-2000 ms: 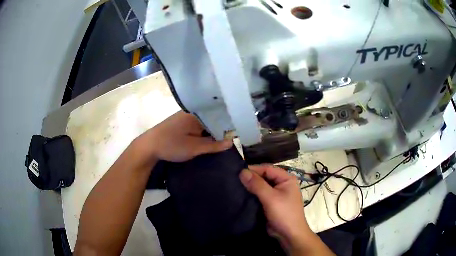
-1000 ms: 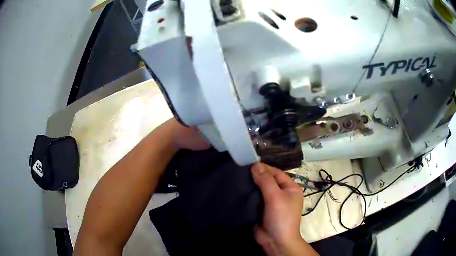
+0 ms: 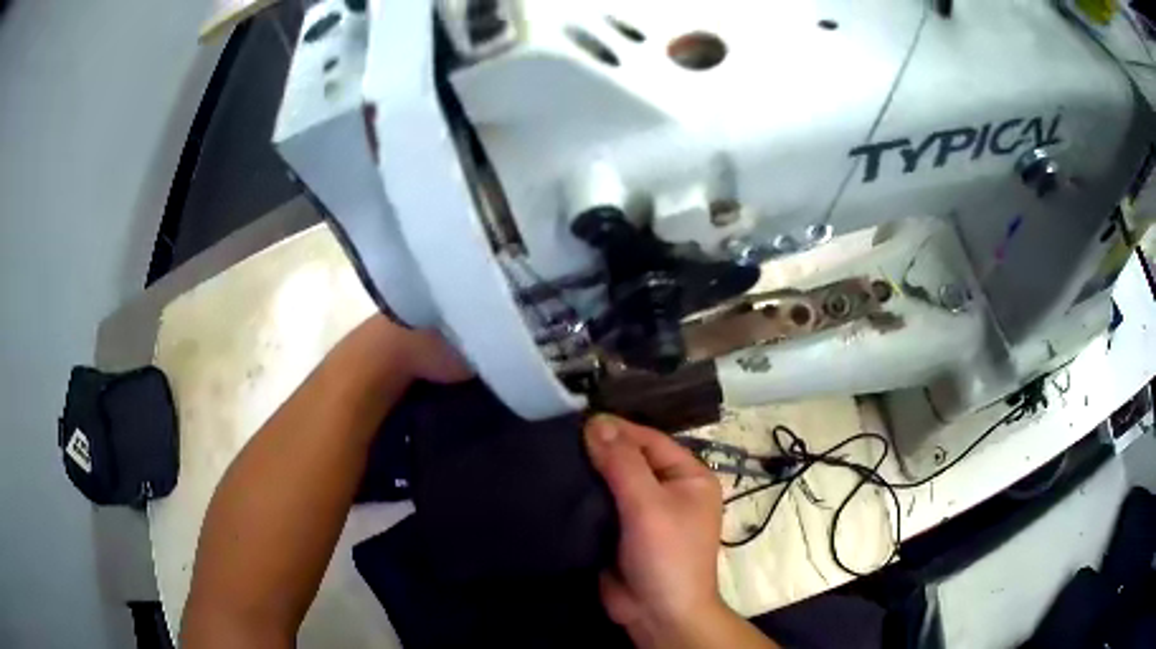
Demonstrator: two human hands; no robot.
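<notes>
The black fabric bag point(image 3: 507, 488) lies below the sewing machine head point(image 3: 761, 114), its upper edge at the needle area, which the curved white guard point(image 3: 437, 241) hides. My right hand point(image 3: 659, 514) pinches the bag's edge between thumb and fingers just right of the guard's lower end. My left hand point(image 3: 429, 354) is at the bag's upper left; its fingers are hidden behind the machine head and guard, so its hold cannot be seen. The dark brown block point(image 3: 666, 393) sits right of the guard's tip.
A small black pouch with a white label point(image 3: 121, 434) lies at the left edge of the worn cream table point(image 3: 241, 317). Snips point(image 3: 729, 459) with a looped black cord point(image 3: 875, 488) lie right of my right hand. The pale cylinder arm point(image 3: 811, 361) extends right.
The view has shifted, moving the machine left in the picture. My right hand has moved up to the guard's end, and my left fingers have gone out of sight behind the machine head.
</notes>
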